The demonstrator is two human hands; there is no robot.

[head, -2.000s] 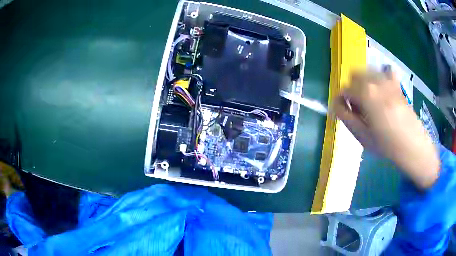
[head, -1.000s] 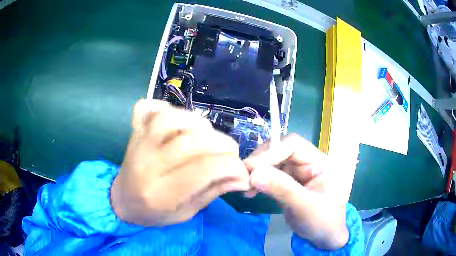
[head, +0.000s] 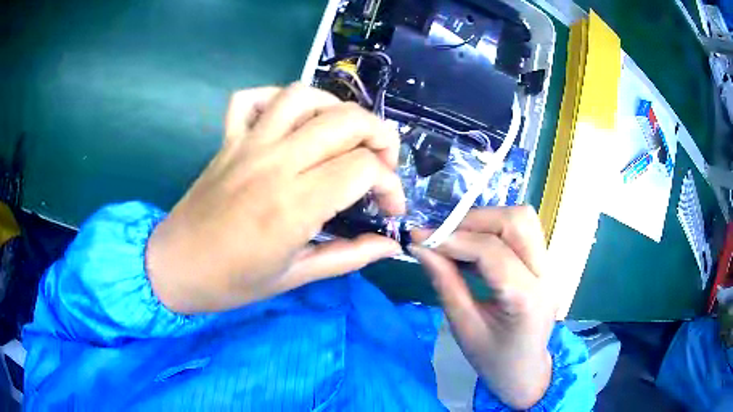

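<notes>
The projector housing (head: 542,105) is an open white shell with a large black cover (head: 458,76) in its far part and the blue main board (head: 502,179) in its near part. A white ribbon cable (head: 476,191) curves along the right side over the board to the near edge. My right hand (head: 490,290) pinches its near end between thumb and finger. My left hand (head: 281,197) reaches over the near left part of the shell, thumb and finger close around thin wires (head: 392,225) at the board edge. The exact grip of its fingertips is unclear.
A long yellow backing stack (head: 575,121) lies right of the shell. Beyond it are a white paper sheet (head: 643,211), a small red-and-blue carton (head: 653,121), a blue-and-white tube (head: 637,166) and printed strips (head: 693,217). A pale stool (head: 599,354) stands below the bench edge.
The shell now appears further right and higher. The ribbon cable has gone from nearly straight to curved over the board. My left fingers have opened from a closed bunch and sit by the wires.
</notes>
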